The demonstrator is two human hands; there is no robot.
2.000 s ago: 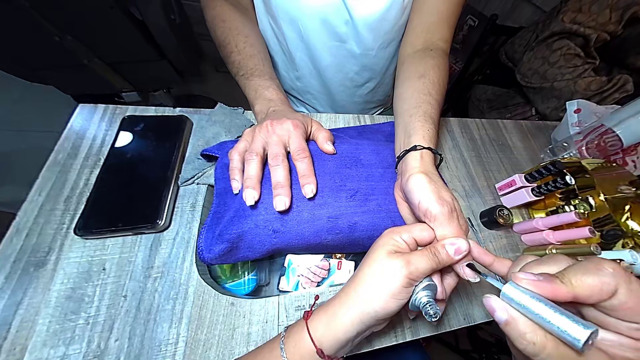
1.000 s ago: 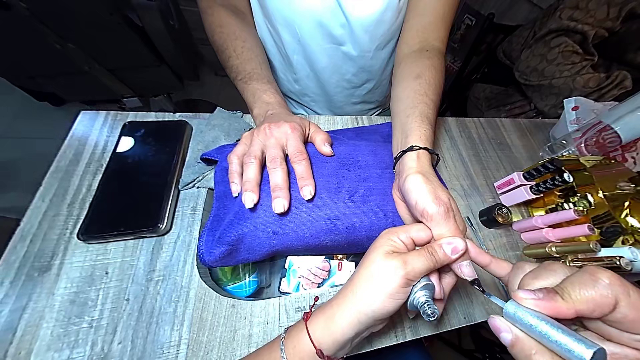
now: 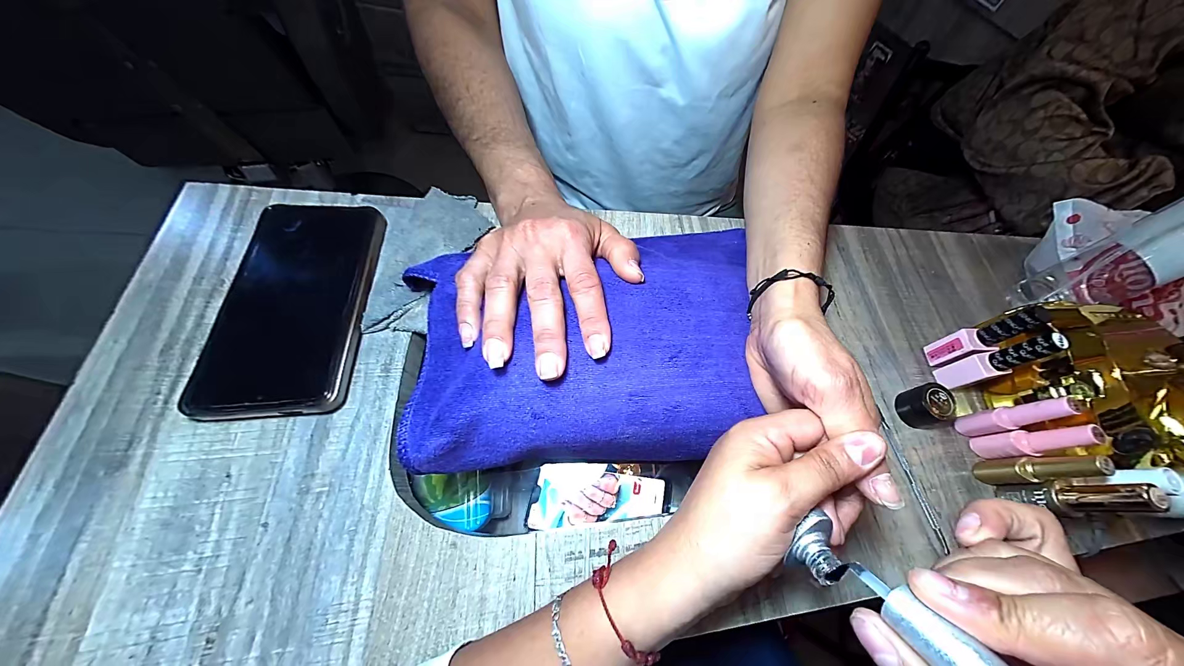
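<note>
My left hand (image 3: 763,490) grips a finger of the other person's hand (image 3: 814,370), thumb on top, and also holds a small silver nail polish bottle (image 3: 814,548), its neck tilted down to the right. My right hand (image 3: 1027,592) holds the silver cap (image 3: 934,629) of the polish brush. The brush tip (image 3: 865,578) is at the mouth of the bottle; whether it touches the rim is unclear. The person's other hand (image 3: 546,287) lies palm down on a folded purple towel (image 3: 647,398).
A black smartphone (image 3: 287,310) and a grey cloth (image 3: 421,245) lie at the left. At the right are pink polish tubes (image 3: 1017,416), a black-capped bottle (image 3: 925,405), gold tubes (image 3: 1041,470) and a thin metal tool (image 3: 916,481). Cards (image 3: 597,495) show in the table's cutout.
My right hand has moved the brush from the held finger's nail down to the bottle's mouth. My left hand still grips the finger and the bottle.
</note>
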